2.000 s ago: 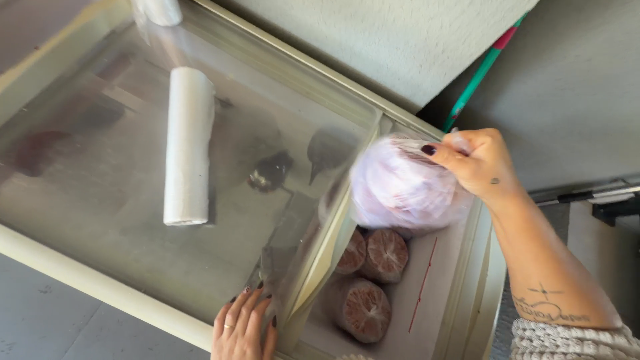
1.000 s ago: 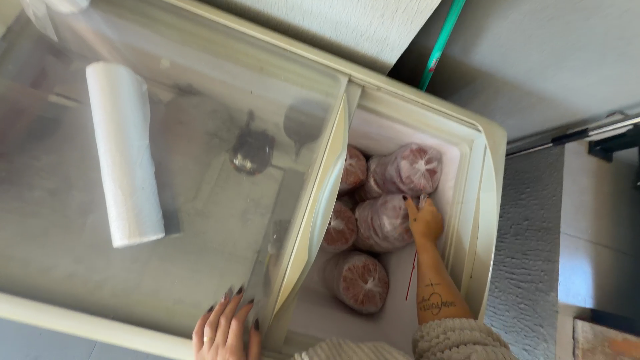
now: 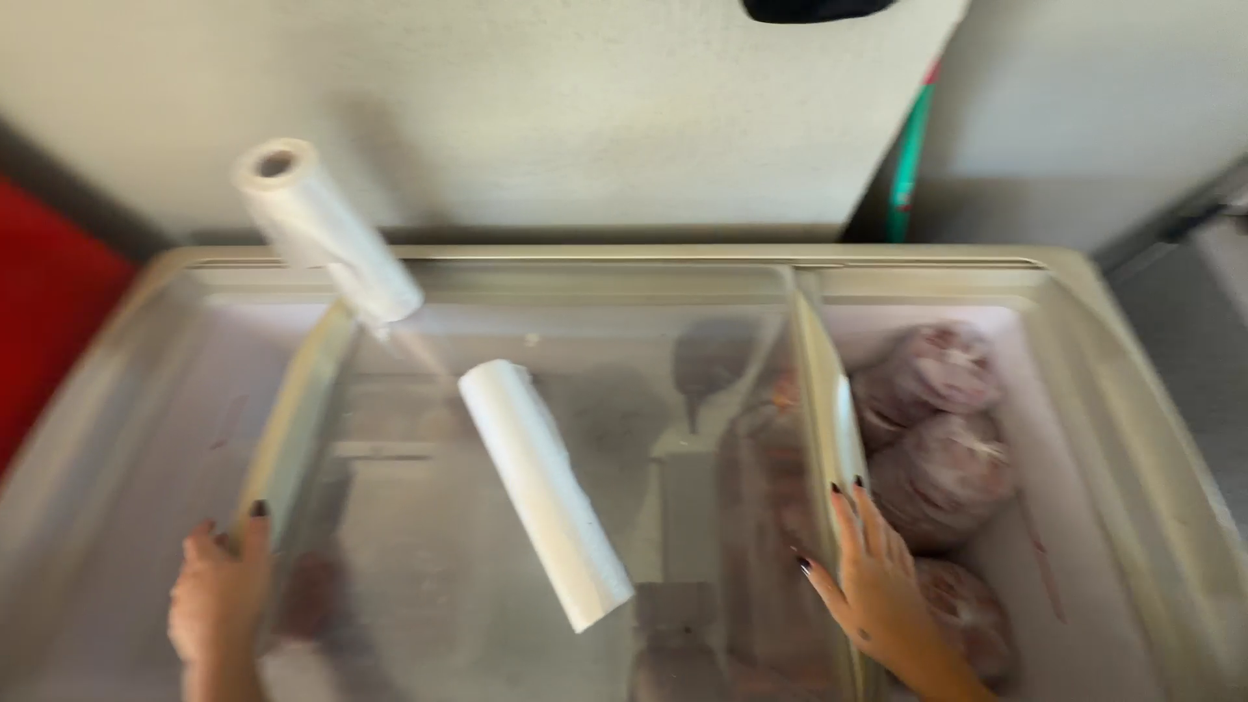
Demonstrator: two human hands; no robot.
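Observation:
Below me is a chest freezer [image 3: 604, 255] with sliding glass lids [image 3: 585, 429]. My left hand [image 3: 222, 575] grips the cream edge handle [image 3: 292, 419] on the left side of the glass. The fingers of my right hand [image 3: 863, 565] rest on the right lid's edge handle [image 3: 829, 400], holding nothing loose. Plastic-wrapped bundles of what looks like frozen meat [image 3: 941, 478] lie in the uncovered right end, partly hidden by that hand. One white plastic roll [image 3: 546, 492] lies on the glass; a second roll [image 3: 331, 234] rests at the back left.
A pale panel [image 3: 585, 117] stands behind the freezer. A green pole [image 3: 909, 161] leans at the back right, and a red surface [image 3: 58, 302] is at the far left. The freezer's left end is also uncovered.
My right hand has left the wrapped bundles and is now on the lid's edge handle. My left hand now grips the left handle. The left end, out of view before, shows uncovered; the view has swung.

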